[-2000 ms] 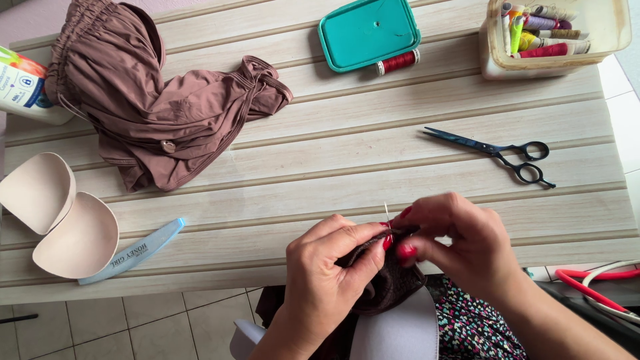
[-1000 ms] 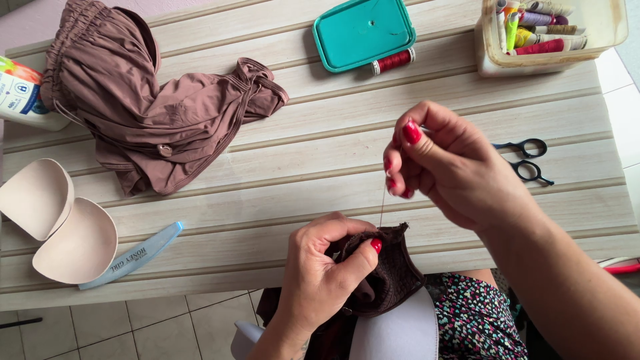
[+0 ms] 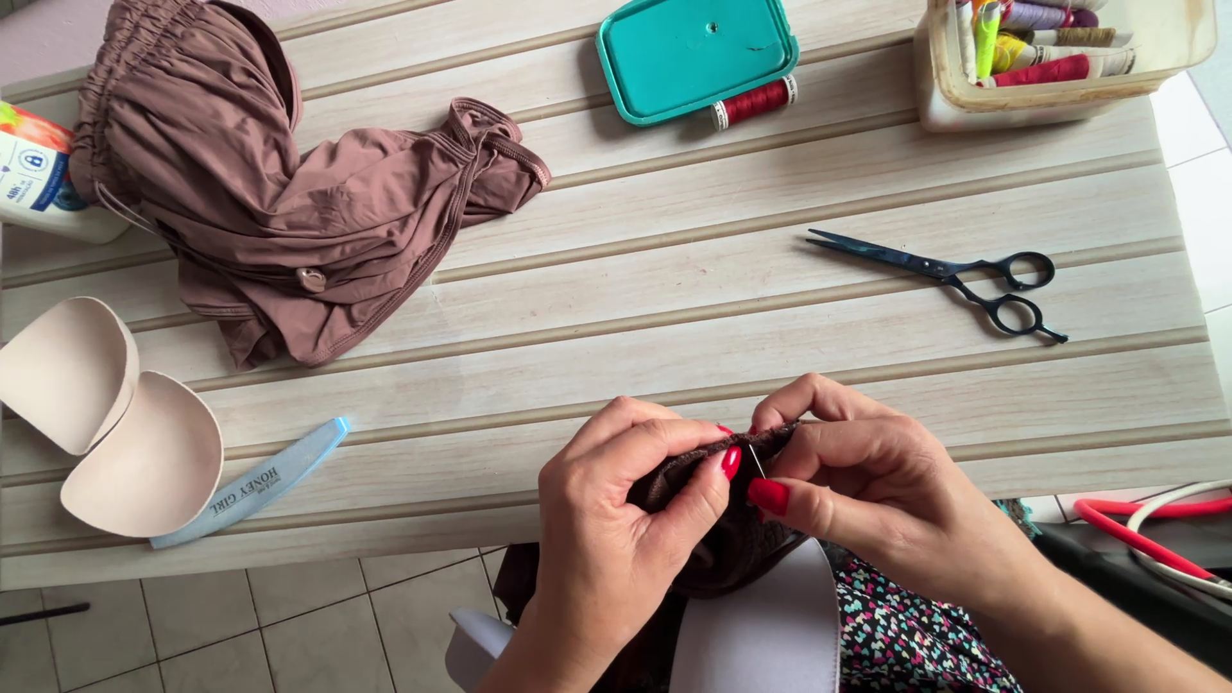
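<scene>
Near the table's front edge, my left hand (image 3: 630, 500) pinches the edge of a dark brown fabric piece (image 3: 736, 549) between thumb and fingers. My right hand (image 3: 866, 481) grips the same edge just to the right. A thin sewing needle (image 3: 756, 460) pokes up at the fabric between my two thumbs, its lower end by my right thumb. Whether the right thumb presses on the needle or only on the cloth, I cannot tell. A pale lilac molded piece (image 3: 765, 626) lies beneath the fabric, over a floral garment. Thread is too fine to make out.
Black scissors (image 3: 938, 268) lie right of centre. Behind are a teal lid (image 3: 698, 53), a red thread spool (image 3: 756, 104) and a plastic box (image 3: 1059, 101) of spools. To the left are a mauve garment (image 3: 318, 212), beige bra cups (image 3: 144, 452), a nail file (image 3: 255, 491) and a bottle (image 3: 48, 183).
A second ago my right hand was raised above the fabric, pulling thread; now it is down at the fabric edge beside my left hand. The scissors it partly covered are fully visible again.
</scene>
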